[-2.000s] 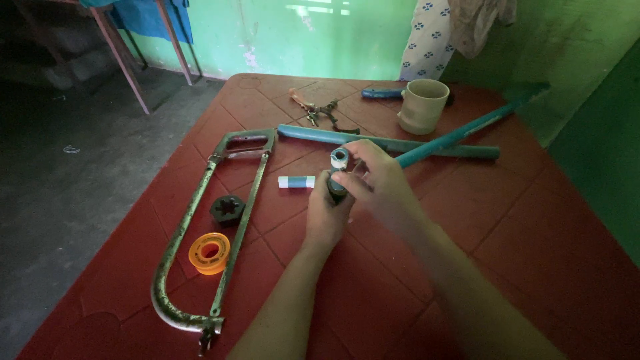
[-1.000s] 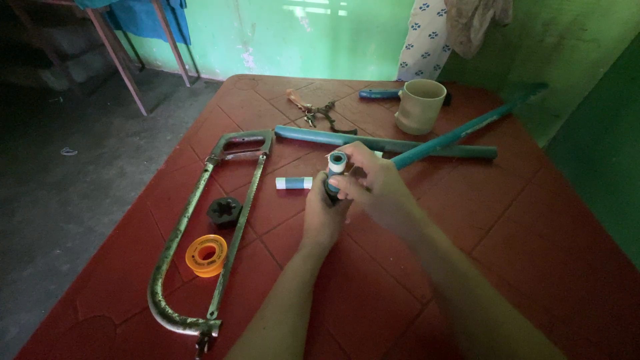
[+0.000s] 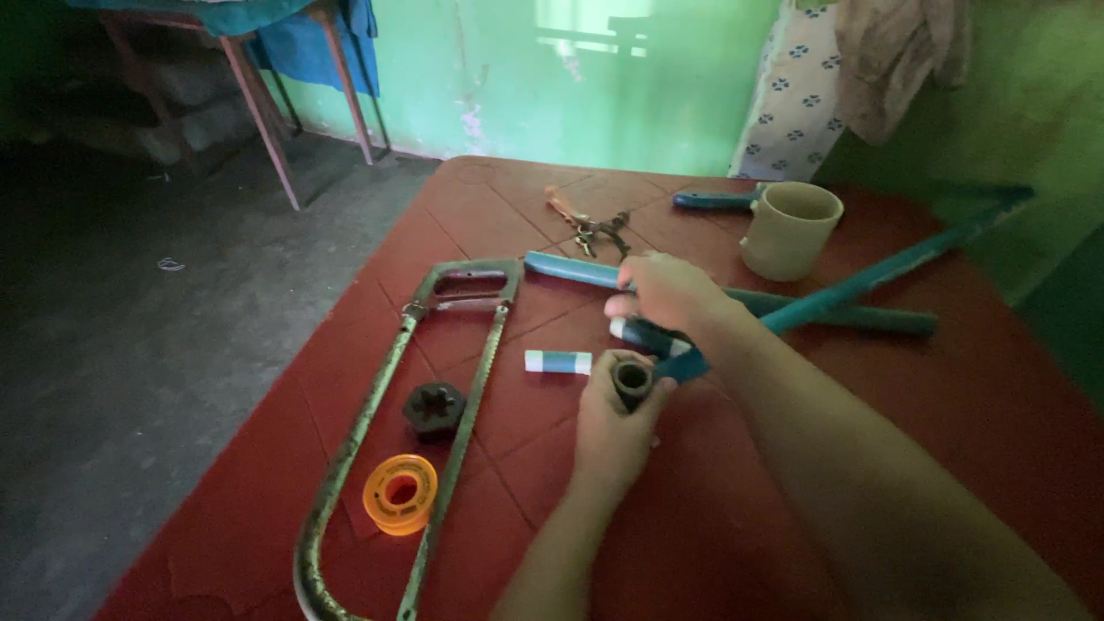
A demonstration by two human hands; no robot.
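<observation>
My left hand [image 3: 617, 423] is closed around a dark pipe fitting [image 3: 632, 379], its round open end facing up. A short blue piece [image 3: 681, 366] shows just right of that fitting; whether they are joined is unclear. My right hand [image 3: 677, 297] is just above and beyond, its fingertips over the blue pipe. Under its palm shows a dark piece with white ends [image 3: 647, 335]; whether my fingers grip it is unclear. Left of my hands lies a short blue pipe piece with white-wrapped ends [image 3: 558, 362].
At left lie a hacksaw [image 3: 496, 345], a black hexagonal threading die [image 3: 434, 411] and an orange tape spool [image 3: 401, 494]. Two long blue pipes [image 3: 880, 319] [image 3: 906, 259] cross at right. Behind are a beige mug [image 3: 789, 231], a blue handle [image 3: 716, 200] and an orange-handled tool [image 3: 586, 222].
My hands were close together on a piece with a white-wrapped end. My right hand has moved up and away from my left, and the left hand has come lower.
</observation>
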